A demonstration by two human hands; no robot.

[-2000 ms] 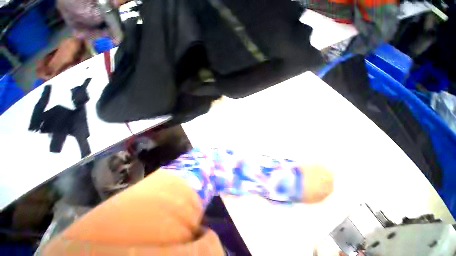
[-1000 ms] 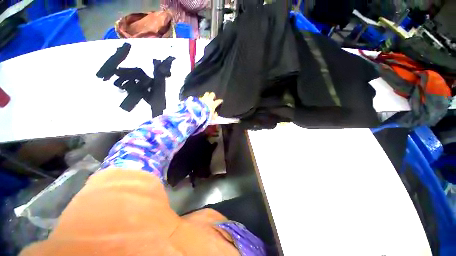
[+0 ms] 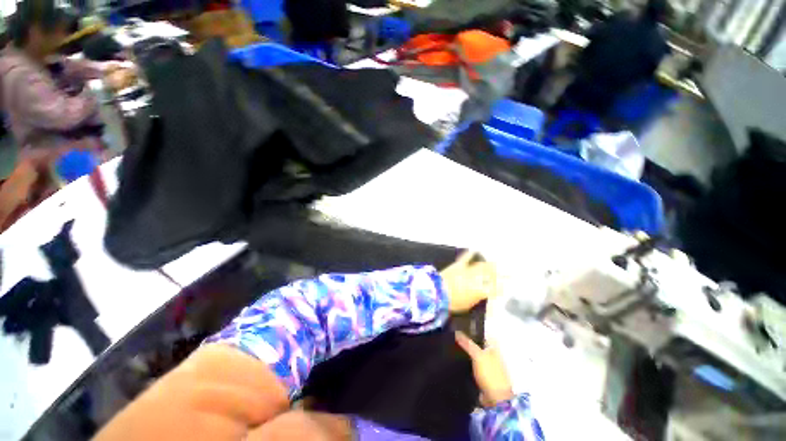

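My left hand (image 3: pixel 468 282) lies on a black panel (image 3: pixel 392 370) beside the sewing machine (image 3: pixel 681 319), its fingers over the panel's upper right corner. My right hand (image 3: pixel 489 370) is just below it at the panel's right edge, fingers on the fabric. The panel spreads from the white table toward my lap, partly hidden by my left sleeve. A black strip of fabric runs left from my left hand to the heap of black panels (image 3: pixel 190 164), which shows a camouflage strap (image 3: pixel 327 112). The needle area is blurred.
Small black cut strips (image 3: pixel 56 293) lie on the left side table. A blue crate (image 3: pixel 569 177) with dark fabric stands behind the white table (image 3: pixel 414 207). A person in pink (image 3: pixel 43 99) sits at upper left. Orange and grey fabric (image 3: pixel 457 56) lies at the back.
The view has swung right toward the machine. My left hand has moved from the heap to beside the machine, with a black panel now under it. My right hand has come into view.
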